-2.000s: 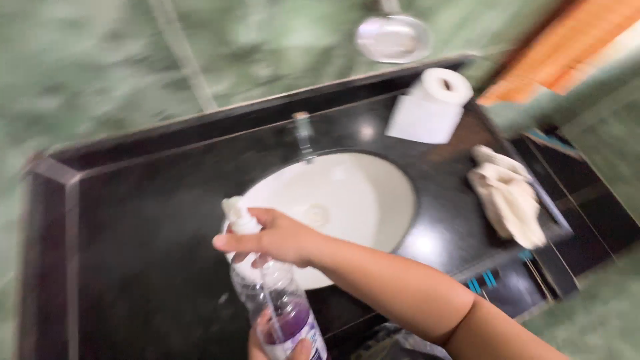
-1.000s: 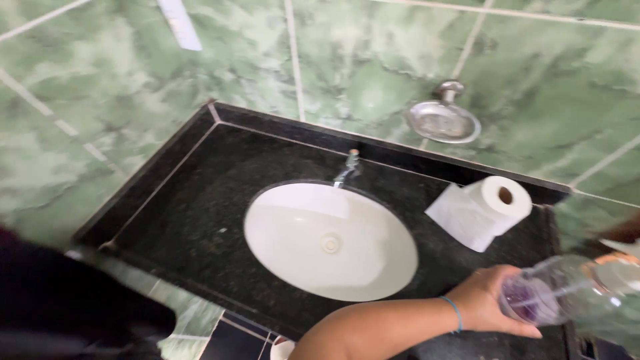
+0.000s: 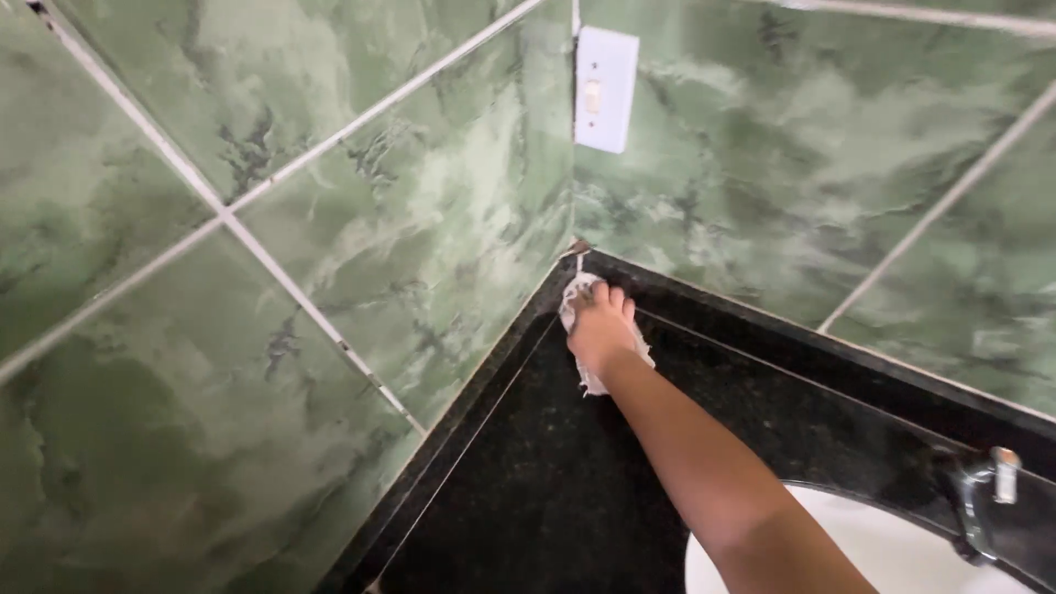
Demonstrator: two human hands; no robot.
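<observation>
My right hand (image 3: 601, 326) presses a whitish cloth (image 3: 587, 384) against the black stone countertop (image 3: 528, 470), at its back left corner. Part of the cloth shows beyond my fingertips and below my palm, touching the low black backsplash. My forearm crosses the view from the bottom right. The white oval sink basin (image 3: 850, 544) lies partly behind the forearm, at the lower right. Beside it stands a chrome faucet (image 3: 978, 511). My left hand is out of view.
Green marbled wall tiles (image 3: 396, 247) meet in a corner just above my hand. A white switch plate (image 3: 606, 91) is mounted on the wall above that corner. The black backsplash (image 3: 792, 363) runs along both walls.
A second ago a hand held the clear bottle with purple liquid at the right; the bottle is now out of view. My right hand now holds the cloth. The view has shifted left.
</observation>
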